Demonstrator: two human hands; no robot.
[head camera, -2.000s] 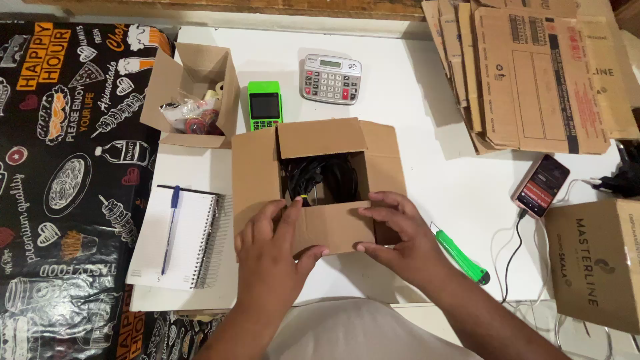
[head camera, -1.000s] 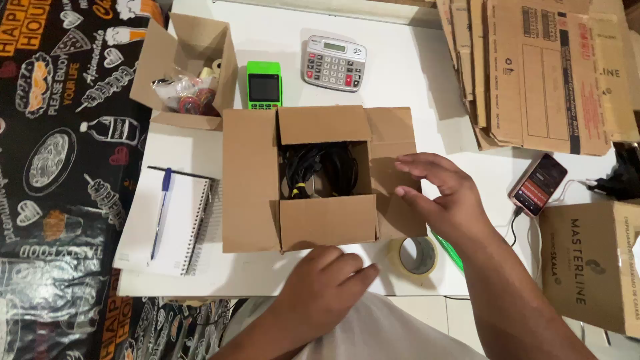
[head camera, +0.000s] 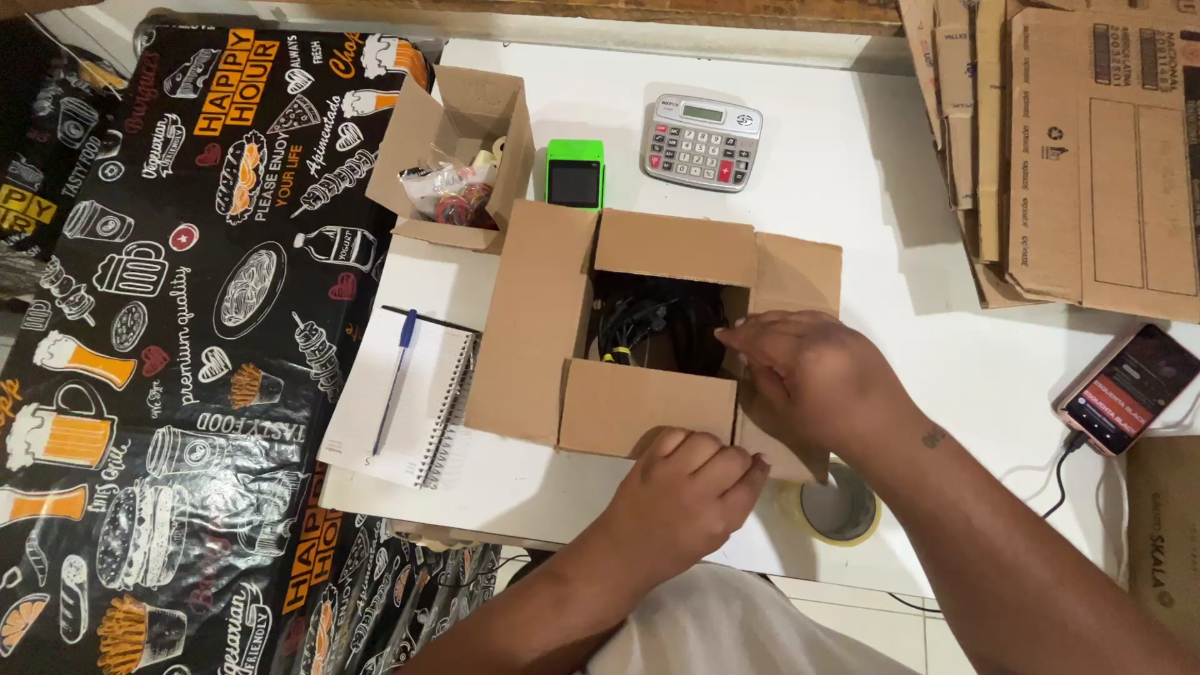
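An open cardboard box (head camera: 652, 407) stands on the white table with its flaps folded outward. Inside lie coiled black cables (head camera: 647, 314) with a bit of yellow on them. My right hand (head camera: 806, 375) reaches over the box's right side, fingertips at the edge of its opening; whether they touch the cables cannot be told. My left hand (head camera: 689, 492) rests with curled fingers at the near flap, and nothing shows in it. A roll of clear tape (head camera: 841, 503) lies partly under the right flap, beside my right forearm.
Behind the box are a green card reader (head camera: 575, 176) and a calculator (head camera: 703, 141). A smaller carton (head camera: 514, 141) holds bagged items. To the left lies a spiral notebook (head camera: 398, 398) with a pen (head camera: 394, 384). Flattened cardboard (head camera: 1097, 169) and a plugged-in phone (head camera: 1130, 389) are at the right.
Two seconds ago both my hands were on the near flap. My right hand has since moved to the right flap, then in to the box opening. The tape roll has come into sight.
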